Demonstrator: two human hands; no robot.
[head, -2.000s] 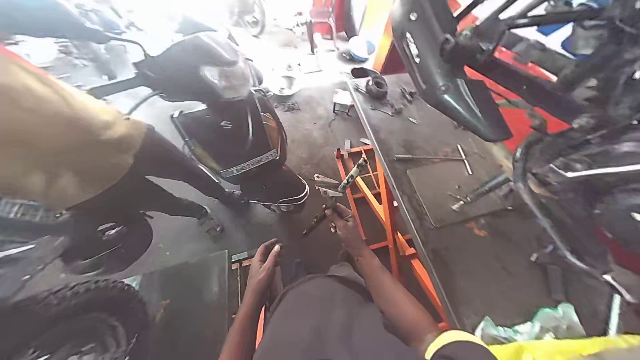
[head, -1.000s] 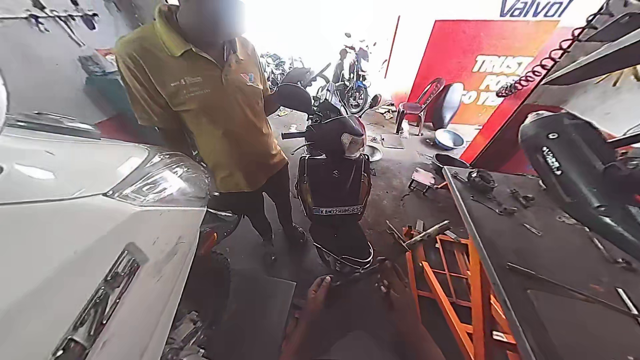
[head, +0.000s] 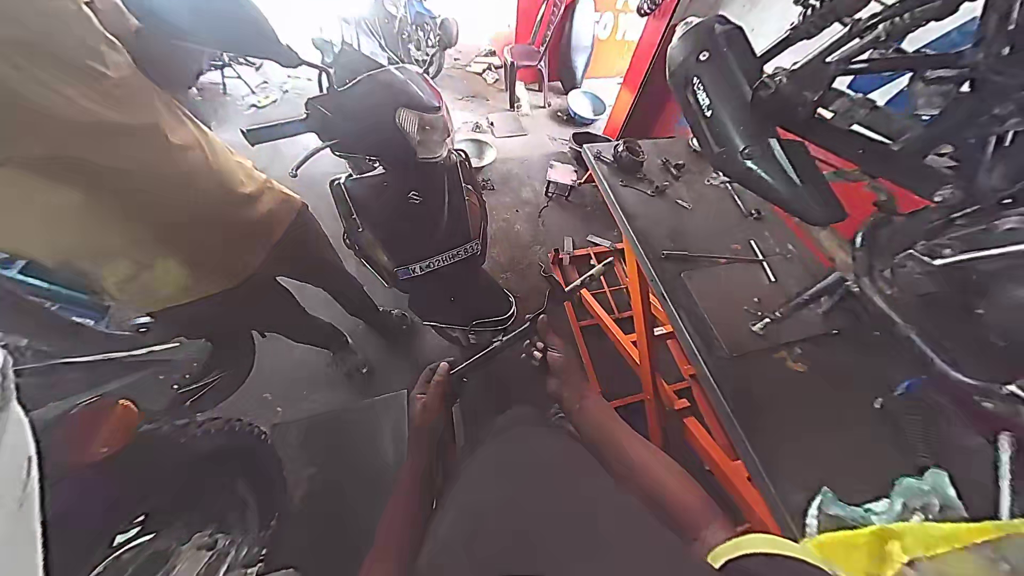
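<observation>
A thin dark metal rod (head: pixel 494 349) slants between my two hands in front of my body. My left hand (head: pixel 430 394) grips its lower left end, thumb on top. Around its upper right part are the fingers of my right hand (head: pixel 550 356). Beyond the right hand a bent, hook-like piece and a pale bar (head: pixel 590 274) show; whether they join the rod I cannot tell. A dark scooter (head: pixel 416 200) stands just ahead of my hands.
At right is a metal lift table (head: pixel 744 296) on an orange frame (head: pixel 640 336), bearing a T-handle tool (head: pixel 720 257), small parts and a motorcycle (head: pixel 944 240). A person in a yellow shirt (head: pixel 136 176) leans in at left, above a motorcycle tyre (head: pixel 232 480). A chair (head: pixel 526 60) stands farther back.
My hands, apart two seconds ago with only the right one seen holding something, now both hold the rod. The person at left stood upright one second ago and now leans. The view has swung.
</observation>
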